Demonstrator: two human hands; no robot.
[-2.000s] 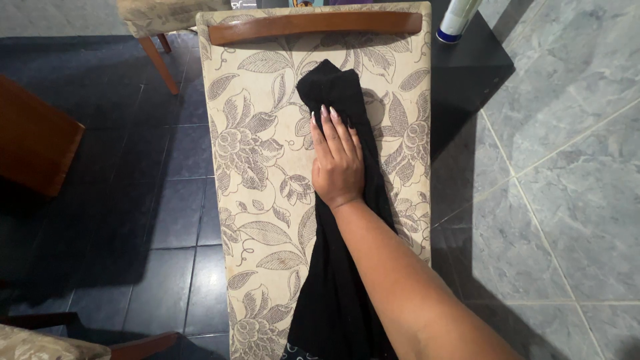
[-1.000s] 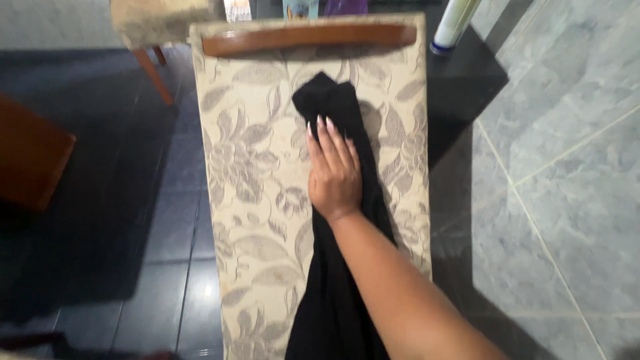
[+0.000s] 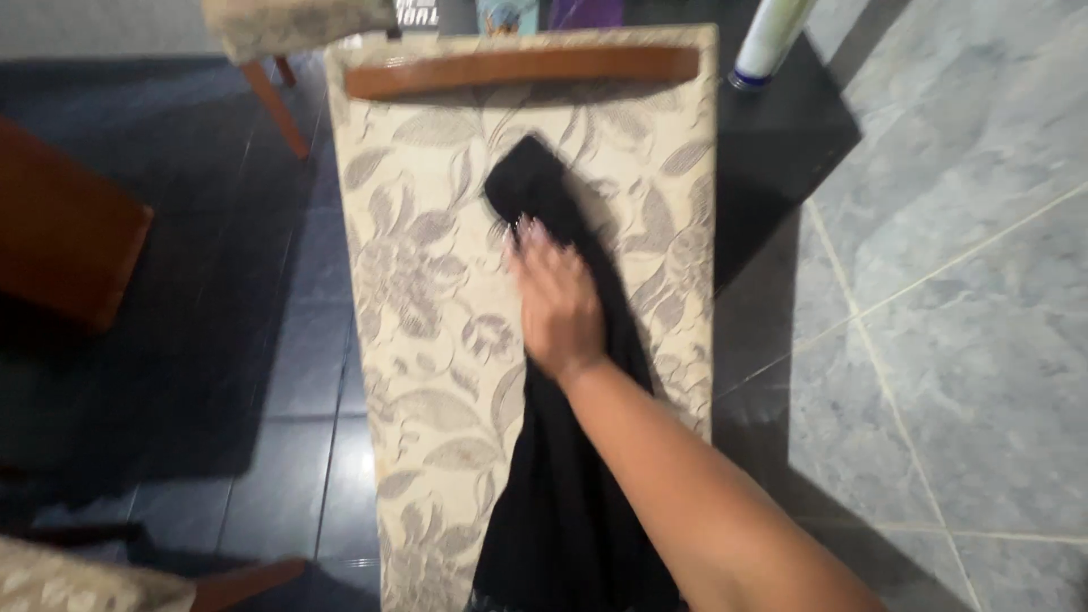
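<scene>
A long piece of black cloth point(image 3: 561, 476), its kind unclear, lies lengthwise on a cream surface with a leaf and flower pattern point(image 3: 425, 340). Its narrow end points to the far side and it widens toward me. My right hand point(image 3: 557, 297) rests palm down on the cloth just short of that far end, blurred, fingers stretched out and gripping nothing. The forearm comes in from the lower right and covers part of the cloth. My left hand is out of the frame.
A curved wooden bar point(image 3: 523, 72) crosses the far end of the patterned surface. Behind and right stands a black table point(image 3: 790, 136) bearing a spray can or similar cylinder point(image 3: 769, 42). Upholstered chairs point(image 3: 289, 25) show at the upper left and lower left; brown wooden furniture point(image 3: 64, 221) is at left.
The far tip of the black cloth has changed shape, looking more rounded and compact. My right hand stays on the cloth, blurred now. The view has shifted slightly.
</scene>
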